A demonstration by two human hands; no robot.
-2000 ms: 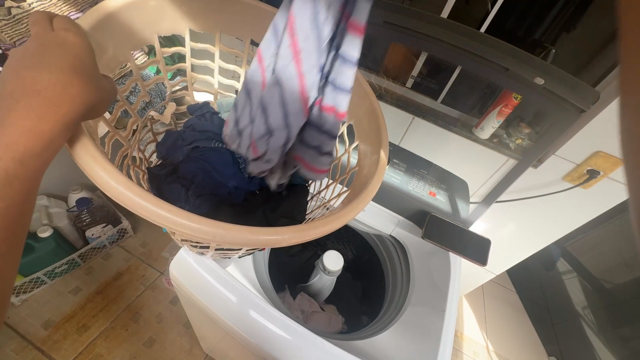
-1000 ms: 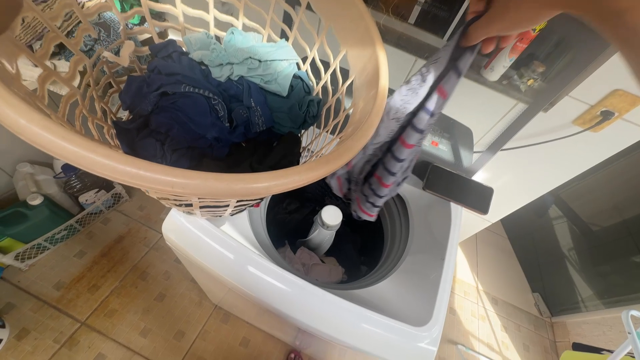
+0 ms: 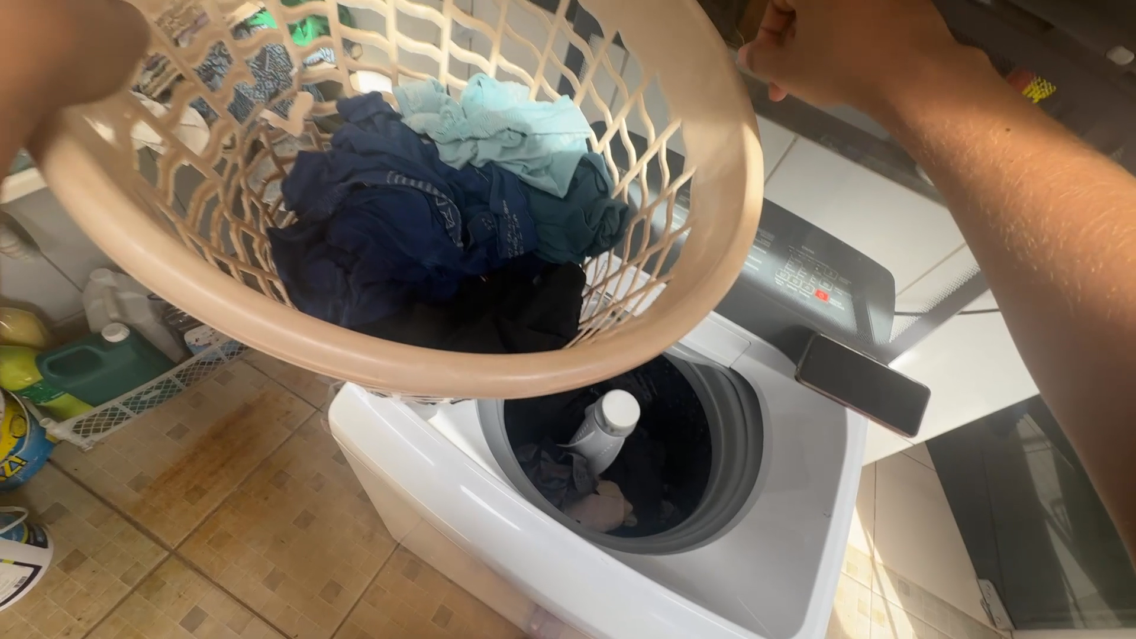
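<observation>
My left hand (image 3: 75,67) grips the rim of a beige plastic laundry basket (image 3: 399,355), tilted above a white top-loading washing machine (image 3: 754,550). In the basket lie navy blue clothes (image 3: 382,204), a light blue garment (image 3: 506,129), a dark teal garment (image 3: 577,209) and a black garment (image 3: 497,311). My right hand (image 3: 808,53) is raised beyond the basket's right rim, fingers curled, with no cloth seen in it. Below, the open drum holds dark clothes and a pale pinkish garment (image 3: 602,508) around the agitator (image 3: 608,426). The basket hides part of the drum.
A smartphone (image 3: 863,383) lies on the washer's right edge beside the control panel (image 3: 821,275). The raised dark lid stands behind. On the tiled floor at left are a white plastic crate (image 3: 160,395) with a green jug (image 3: 106,364) and other bottles, and a white bucket (image 3: 22,559).
The striped garment, lifted from the basket and held over the drum in my right hand a second ago, is out of sight. The basket now appears larger and closer in view.
</observation>
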